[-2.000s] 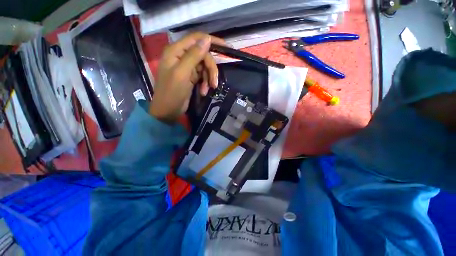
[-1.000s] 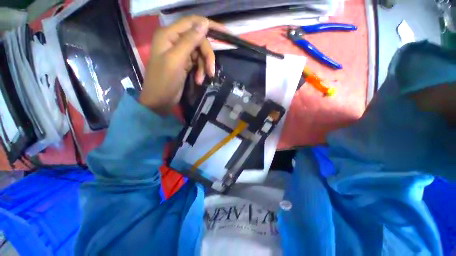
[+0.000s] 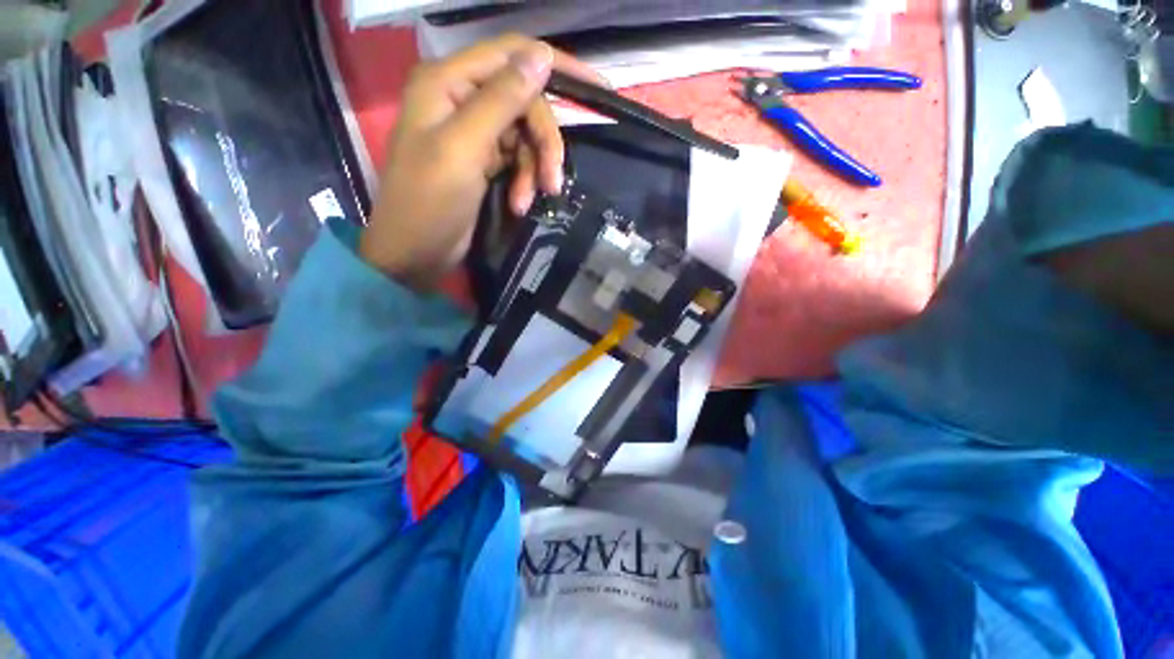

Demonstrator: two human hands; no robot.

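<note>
An opened tablet (image 3: 567,354) lies aslant near my lap, with its silver-grey inside and an orange-yellow flex cable (image 3: 560,384) showing. My left hand (image 3: 470,148) is at its upper left corner and pinches a thin black strip (image 3: 644,113) between thumb and fingertips. The strip points to the right, above the tablet's top end. My other fingers bend down by the tablet's corner; whether they grip it I cannot tell. A black panel (image 3: 644,167) and a white sheet (image 3: 753,193) lie under the tablet. My right hand is not clearly visible; dark, blurred skin shows past the sleeve at the right edge.
Blue-handled cutters (image 3: 824,122) and a small orange-yellow tool (image 3: 819,216) lie on the red-pink mat (image 3: 863,303). A glossy black wrapped tablet (image 3: 251,155) is at left, beside layered sheets (image 3: 97,219). More stacked slabs (image 3: 670,45) are at the back. Blue crates (image 3: 110,541) stand below the bench.
The view has shifted a little, so the bench things and the tablet sit slightly differently in the picture. My left hand still pinches the black strip above the tablet.
</note>
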